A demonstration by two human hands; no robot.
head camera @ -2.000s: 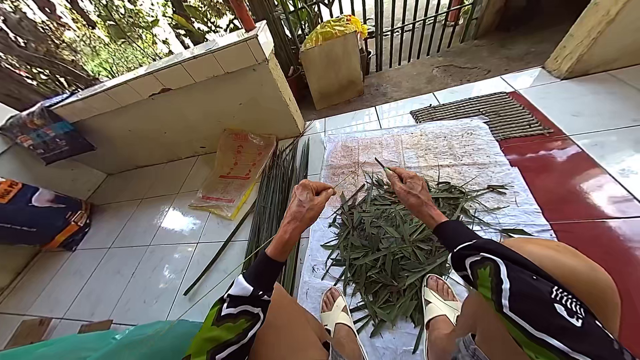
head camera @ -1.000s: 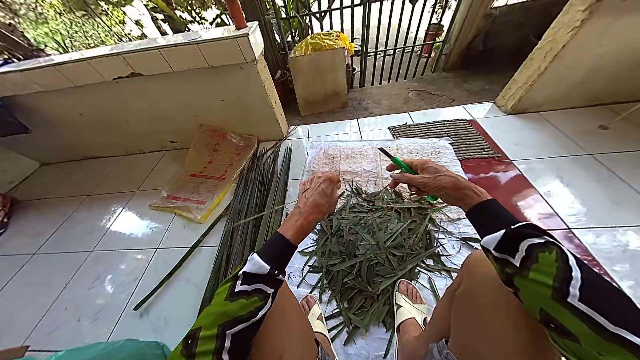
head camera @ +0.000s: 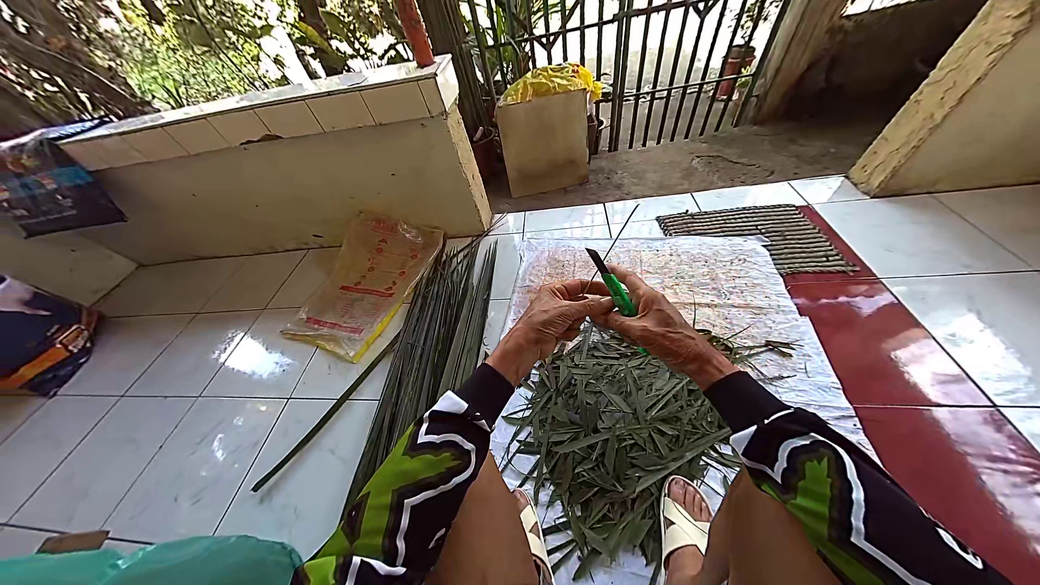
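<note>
My right hand (head camera: 654,325) grips a green snap-off utility knife (head camera: 619,292), its dark blade pointing up and to the left. My left hand (head camera: 556,313) pinches a thin dark leaf strip (head camera: 623,231), which rises behind the blade; the fingertips of both hands meet or nearly meet. Below them a heap of cut green leaf pieces (head camera: 617,439) lies on a white patterned cloth (head camera: 731,284) between my sandalled feet. Left of the cloth lies a bundle of long narrow leaves (head camera: 431,349), with one long leaf strip (head camera: 325,418) apart from it on the tiles.
A yellowish plastic sack (head camera: 370,284) lies left of the bundle. A ribbed mat (head camera: 756,236) is beyond the cloth at the right. A low wall (head camera: 309,187), a pale block topped with yellow plastic (head camera: 544,142) and a metal gate stand ahead. Green plastic (head camera: 162,561) is at the lower left.
My hands, apart in both earlier frames, have come together above the heap. The knife now stands more upright between them than one second ago.
</note>
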